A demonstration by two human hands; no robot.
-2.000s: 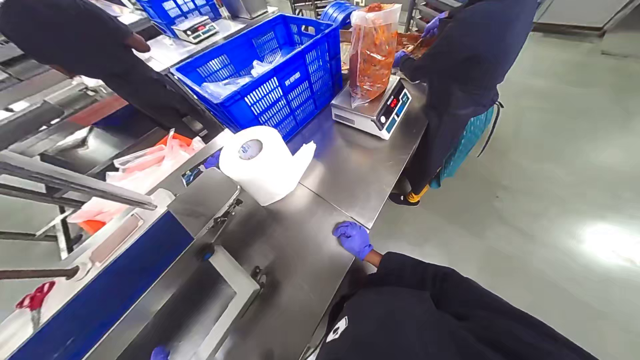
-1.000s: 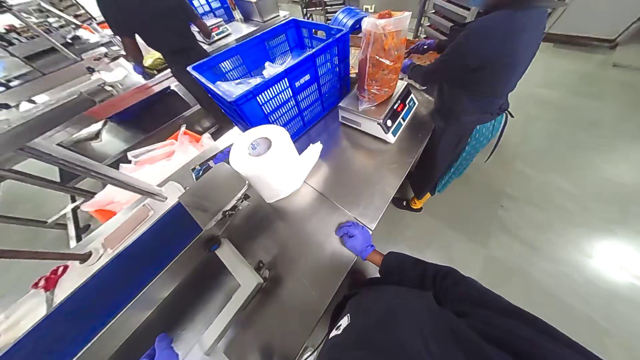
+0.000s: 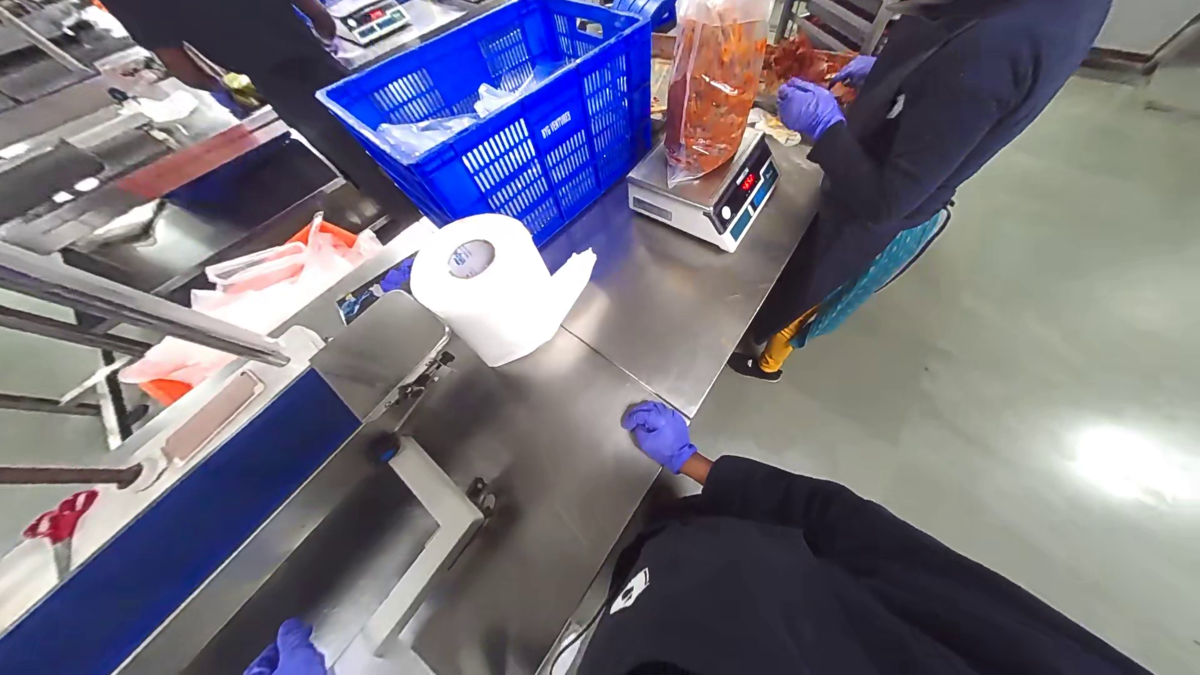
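Note:
My right hand (image 3: 660, 435), in a purple glove, rests on the edge of the steel table (image 3: 600, 394) with its fingers curled and nothing visible in them. At the bottom edge my left hand (image 3: 291, 651), also gloved, is cut off by the frame; it lies beside the pale bracket (image 3: 436, 534) of a machine, and what its fingers do is hidden. A large roll of white paper (image 3: 492, 291) stands on the table between my hands and a blue plastic crate (image 3: 553, 141). Farther right, a clear bag of orange-red food (image 3: 714, 89) stands upright on a digital scale (image 3: 708, 187).
The machine's blue panel (image 3: 187, 525) runs along the left, with red-handled scissors (image 3: 62, 525) beyond it. Pinkish plastic bags (image 3: 272, 281) lie past the machine. A co-worker (image 3: 919, 141) in dark clothes stands at the right beyond the scale; another person (image 3: 253, 84) is at upper left.
The co-worker's gloved hand at the right now shows beside the bag on the scale. More of my left hand is in view at the bottom edge. My right hand stays at the table edge.

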